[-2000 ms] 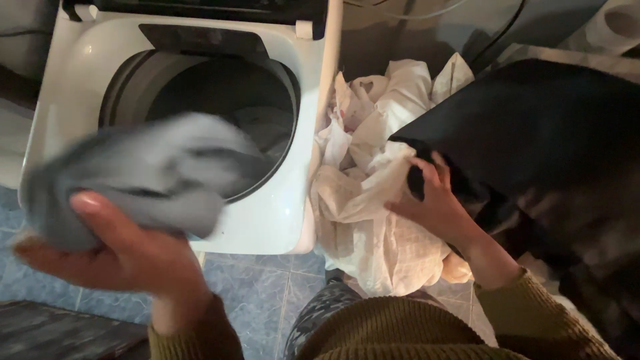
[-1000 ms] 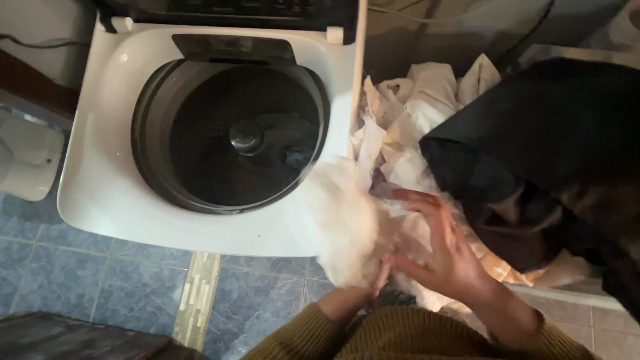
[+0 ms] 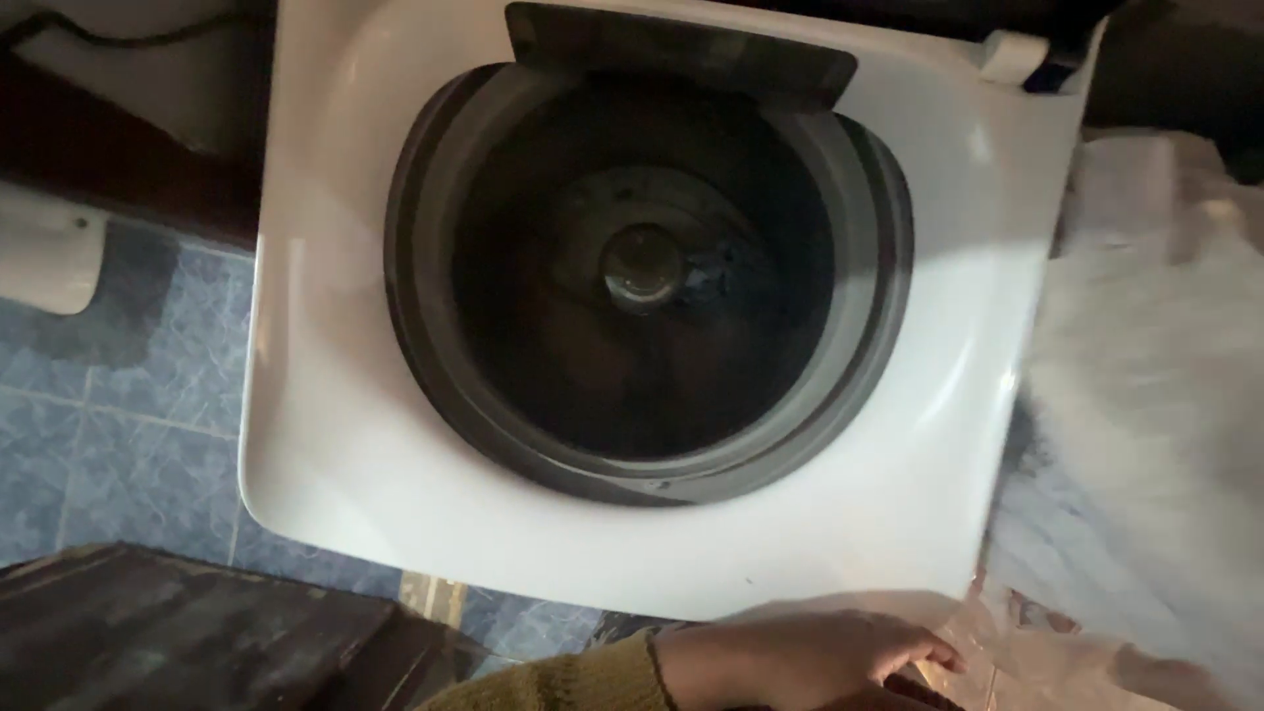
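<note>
My left hand (image 3: pixel 820 652) is low in the view, at the front right edge of a white top-loading washing machine (image 3: pixel 592 553). Its fingers bend down beside thin pale material, and their undersides are hidden. The machine's lid is raised, showing a dark drum (image 3: pixel 553 365) with a round central hub (image 3: pixel 644 267). Blurred white cloth (image 3: pixel 1155 395) fills the right side, against the machine's edge. A skin-toned blur at the lower right may be my right hand; what it holds cannot be made out.
Blue tiled floor (image 3: pixel 148 474) shows left of the machine. A dark brown piece of furniture (image 3: pixel 188 632) stands at the lower left. Part of a white fixture (image 3: pixel 49 252) and a dark cable (image 3: pixel 128 41) are at the left edge.
Two seconds ago my left hand held grey cloth beside the drum; one second ago both hands were at fluffy white material. White cloth now spreads at the right. The view has moved closer over the drum.
</note>
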